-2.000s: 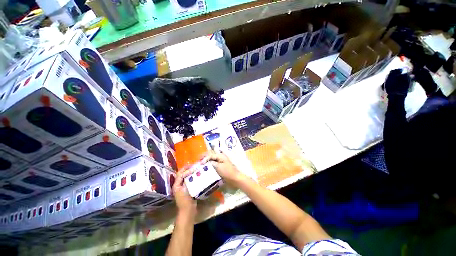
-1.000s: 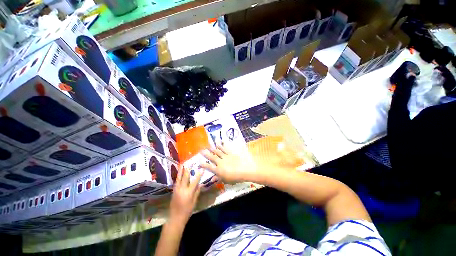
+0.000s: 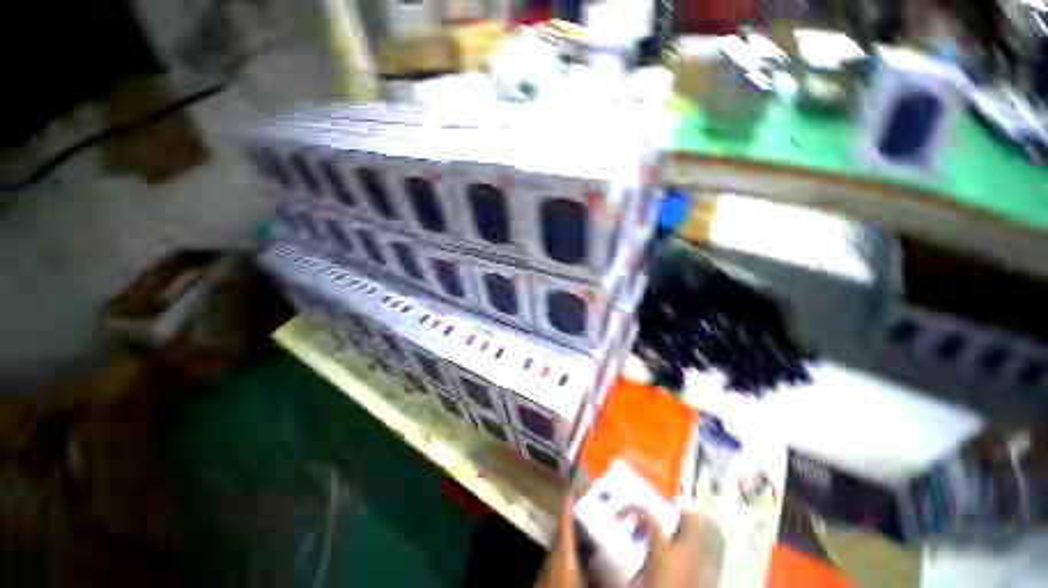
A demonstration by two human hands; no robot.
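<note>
A white retail box (image 3: 624, 517) with small product icons is between my hands at the lower middle, by the bench's front edge. My left hand (image 3: 563, 557) is at its left side, partly cut off by the lower edge. My right hand (image 3: 672, 551) is at its right side with fingers on its top. Both hands are blurred. An orange sheet (image 3: 641, 436) lies just behind the box. The tall stack of finished boxes (image 3: 460, 264) stands to the left of it.
A shiny black cable pile (image 3: 724, 327) lies behind the orange sheet. Printed leaflets (image 3: 747, 488) lie at right, beside a dark printed sheet (image 3: 845, 500). A raised green shelf (image 3: 793, 144) holds a box (image 3: 914, 121). A row of boxes (image 3: 960, 345) stands at far right.
The view has swung left, so the stack fills the middle and the neighbouring worker is out of view. My hands now hold the box at its two sides, with its icon face up.
</note>
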